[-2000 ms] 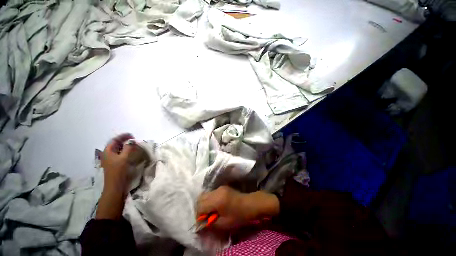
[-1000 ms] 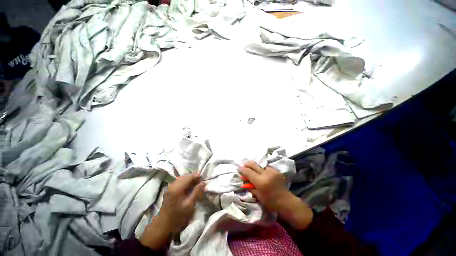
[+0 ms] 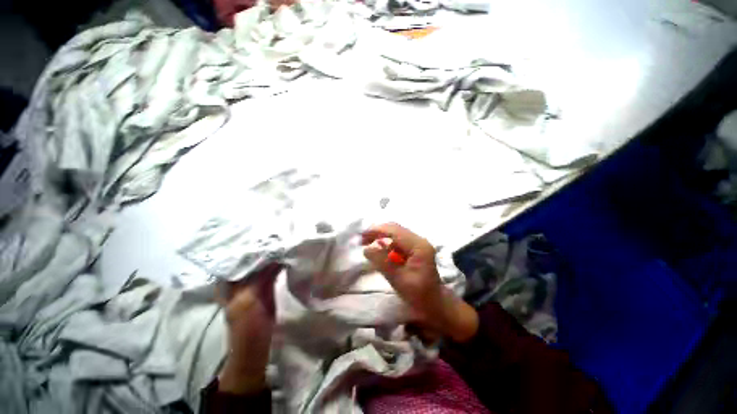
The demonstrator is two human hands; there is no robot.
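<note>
A pale grey-white garment lies over the table's near edge and hangs down onto my lap. My left hand is blurred at the garment's left part, its fingers partly hidden by the cloth; it seems to hold the cloth. My right hand is closed around the orange-red thread snips, with only a bit of the grip showing. The right fingertips are at the garment's upper right part. The snips' blades cannot be made out.
Garment piles are heaped at the far left and near left. Another pale garment lies at the right on the white table. A blue crate stands below the right edge. Part of a person shows at the top.
My left hand has moved left and down. My right hand has moved up a little with the snips. A part of the garment now lies spread flatter on the table at the left.
</note>
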